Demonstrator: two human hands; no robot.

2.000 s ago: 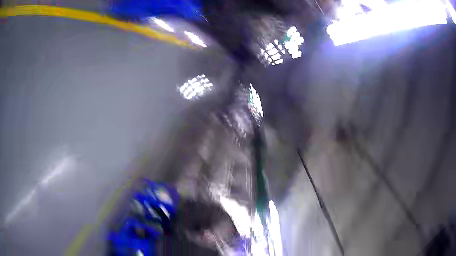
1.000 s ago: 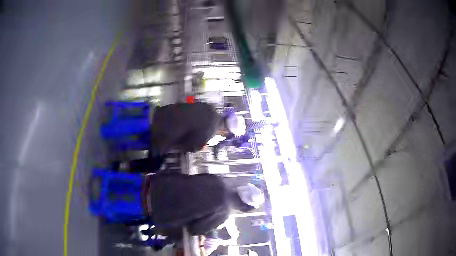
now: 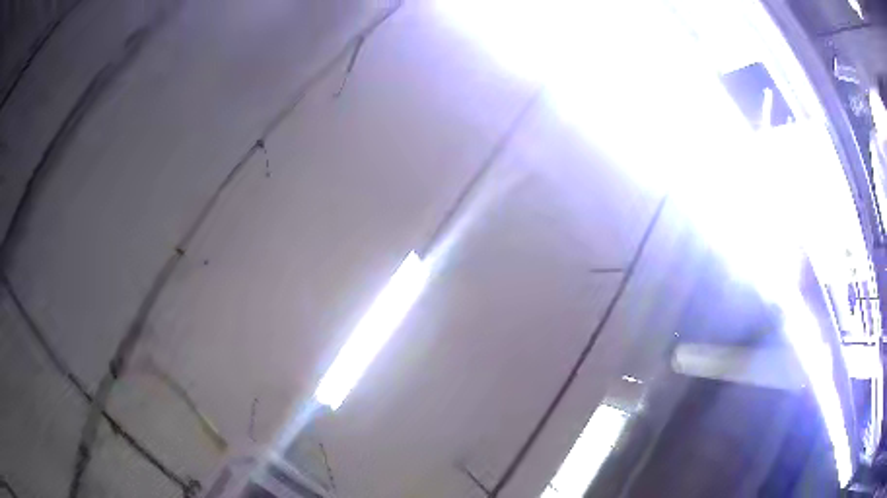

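Note:
Neither of my hands is in view, and no held or worked object shows. The view is filled by a pale ceiling [image 3: 408, 175] with dark seam lines. A lit tube lamp [image 3: 374, 331] hangs near the middle. A very bright lamp row [image 3: 681, 117] runs from the top centre down the right side and washes out what is around it.
A second tube lamp [image 3: 588, 452] is at the lower right. A pale cylindrical shape [image 3: 729, 363] lies against a dark area near it. Metal rails or frames [image 3: 861, 321] show at the far right edge, too small and glared to tell more.
The view has swung from the floor, blue stools and two people seated at the line up to the ceiling and lamps. The people, stools and yellow line are out of view.

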